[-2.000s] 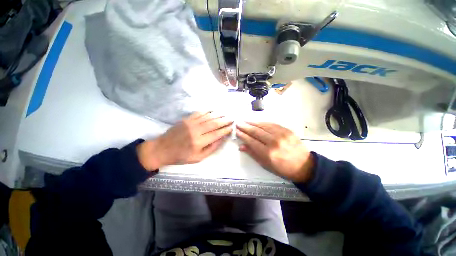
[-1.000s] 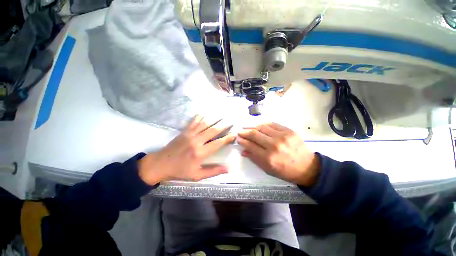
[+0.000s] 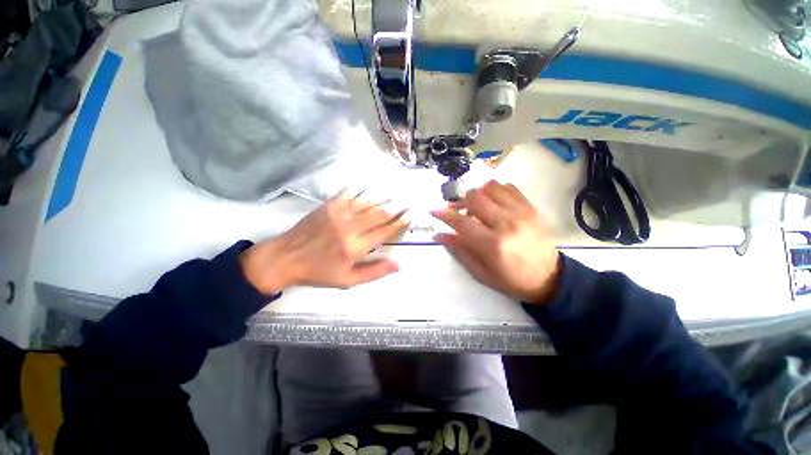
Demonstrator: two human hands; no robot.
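A light grey fabric panel [image 3: 258,107] lies on the white machine table, left of the needle area; its near part looks almost white under the lamp. My left hand [image 3: 333,242] lies flat on the fabric's near edge, fingers spread. My right hand [image 3: 502,238] is just in front of the presser foot area [image 3: 452,164], fingertips bent down by the small round knob; glare hides whether they touch fabric. The sewing machine [image 3: 614,89] stands behind both hands.
Black-handled scissors [image 3: 612,195] lie under the machine arm, beside a small blue item [image 3: 560,149]. A ruler strip [image 3: 400,335] runs along the front edge. Blue tape [image 3: 84,133] is at left, dark fabric [image 3: 40,98] beyond it.
My hands have moved apart from their near-touching position. My right hand has shifted forward towards the presser foot. The grey panel's near edge has moved slightly away from me.
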